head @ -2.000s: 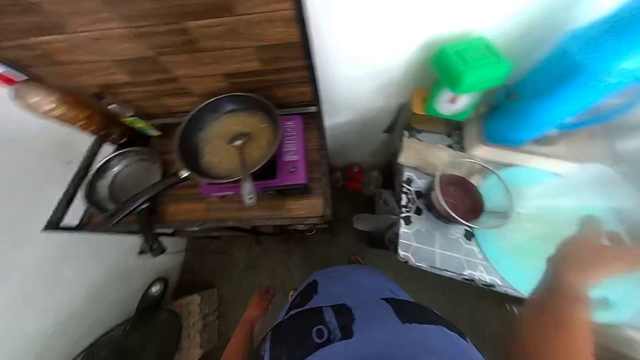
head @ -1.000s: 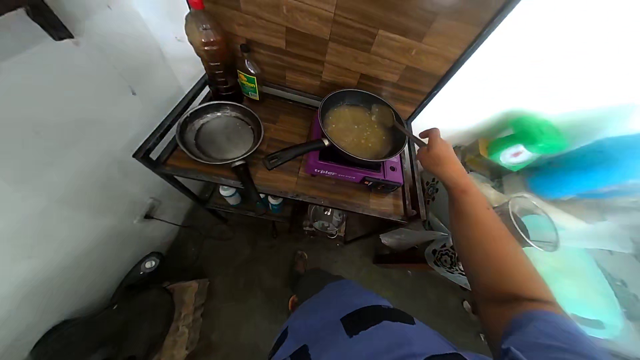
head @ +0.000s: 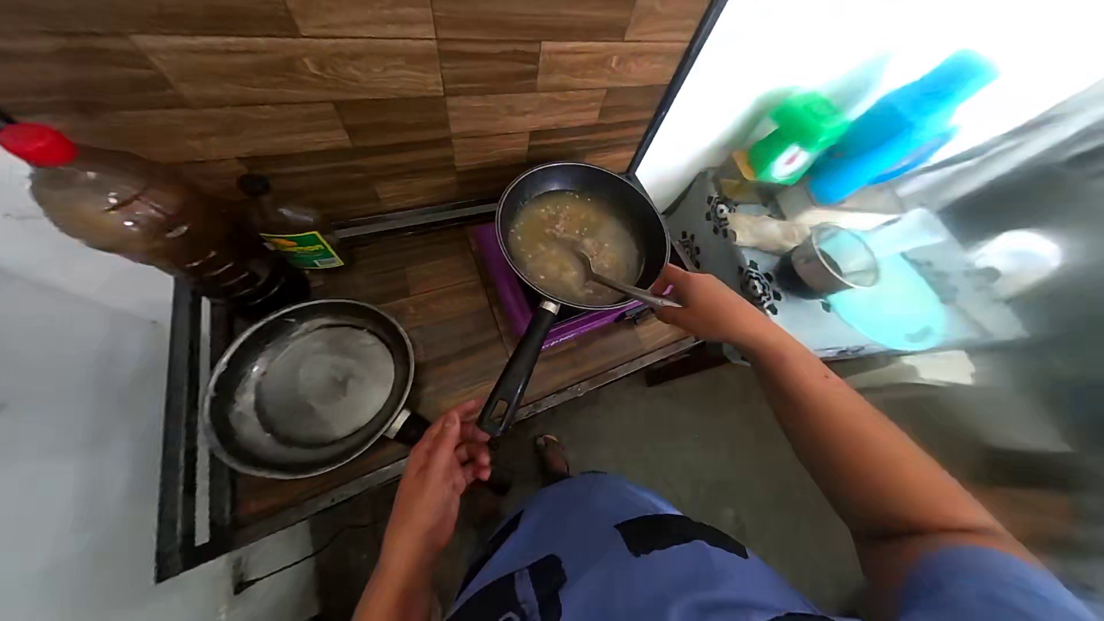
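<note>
A black frying pan (head: 647,216) with cloudy brown liquid and small bits in it sits on a purple portable stove (head: 509,297). My right hand (head: 690,302) is at the pan's right rim, fingers on the handle of a metal ladle (head: 617,285) whose bowl lies in the liquid. By the end of the pan's black handle (head: 522,371) is my left hand (head: 448,453), fingers partly curled; whether it touches the handle is hard to tell. An empty-looking second frying pan (head: 328,384) rests on the wooden counter to the left, its handle partly hidden behind my left hand.
A large red-capped plastic bottle (head: 138,207) and a smaller bottle with a green and yellow label (head: 302,246) stand at the back left. On the side table at right are a metal pot (head: 819,267), a green kitchen scale (head: 789,142), a blue container (head: 888,129) and a turquoise tray (head: 897,302).
My left hand has come up beside the pan's handle. The ladle's bowl has shifted within the liquid, with my right hand still on its handle. The view is closer to the counter.
</note>
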